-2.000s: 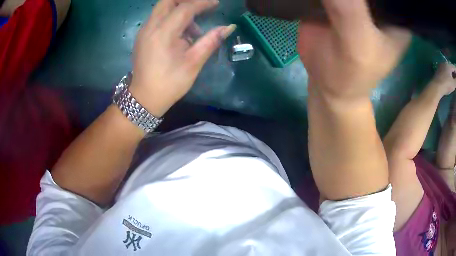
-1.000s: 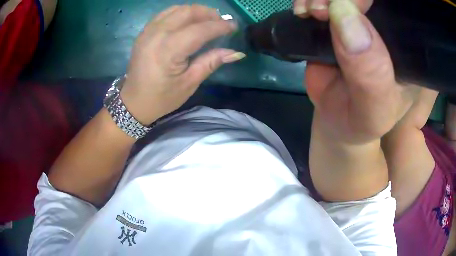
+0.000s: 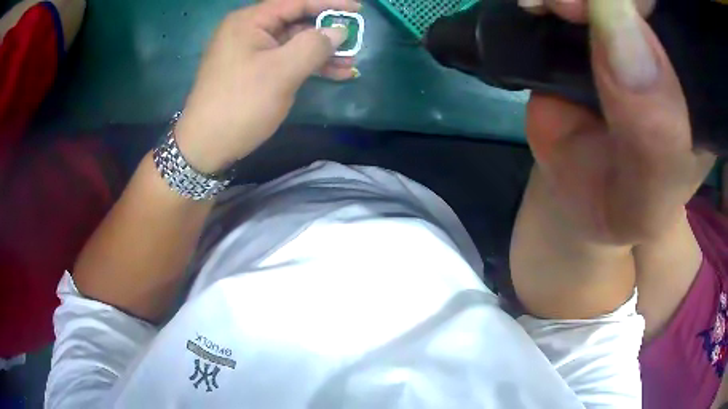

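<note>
My left hand point(image 3: 267, 68), with the wristwatch, holds a small rounded-square housing point(image 3: 360, 34) with a white rim between thumb and fingers. A green circuit board point(image 3: 350, 26) shows inside the rim, partly under my thumb. My right hand point(image 3: 615, 136) grips a thick black electric screwdriver point(image 3: 527, 48), its tapered nose pointing left towards the housing but apart from it. No bit can be made out at the nose. The green screw tray point(image 3: 419, 13) lies just beyond the nose, cut off by the top edge.
The shiny dark green bench top point(image 3: 144, 60) runs across the top. A person in red point(image 3: 30, 72) sits close on the left. Another person in purple clothing point(image 3: 678, 319) is close on the right, partly behind my right arm.
My left hand has closed on the housing and turned it face up; a second ago its fingers were apart. The screwdriver, out of clear view at first, has come down and then moved slightly right.
</note>
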